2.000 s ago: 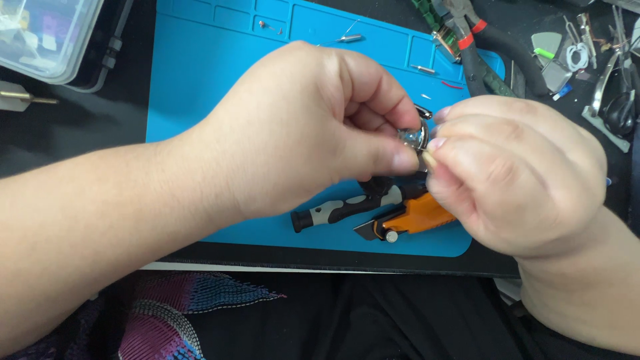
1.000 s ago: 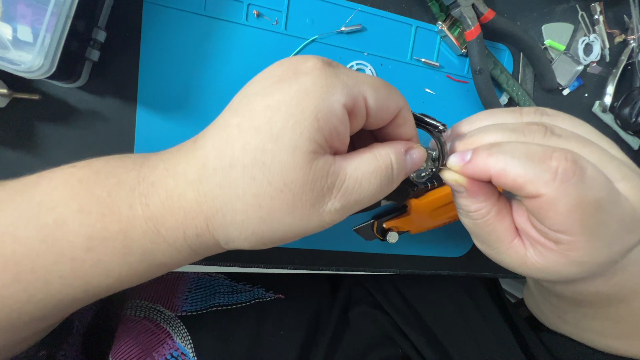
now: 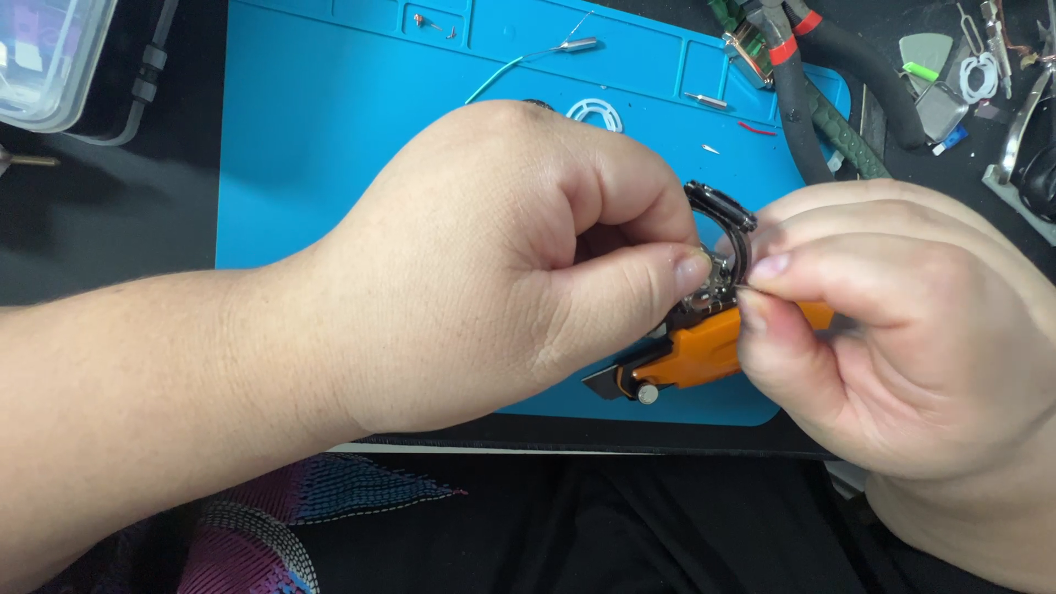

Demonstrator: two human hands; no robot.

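My left hand (image 3: 528, 272) pinches a small watch-like part (image 3: 716, 279) of metal and clear material between thumb and forefinger. A dark ring-shaped case or frame (image 3: 737, 235) stands around its right side. My right hand (image 3: 891, 322) has thumb and forefinger pinched together at the ring's right edge, on something too small to make out. Just below lies an orange utility knife (image 3: 701, 351), its dark blade end pointing left, partly hidden by both hands. All this is over a blue silicone work mat (image 3: 330, 148).
Pliers with black and red handles (image 3: 796, 91) lie across the mat's upper right corner. A thin metal cylinder with a teal wire (image 3: 577, 44), a white ring (image 3: 596, 112) and a red wire bit (image 3: 756, 129) lie on the mat. A clear plastic box (image 3: 49, 66) stands upper left.
The dark ring between my fingers shows more fully than two seconds ago. The grey and black tool handle visible then is now hidden behind my left hand. The view has shifted slightly.
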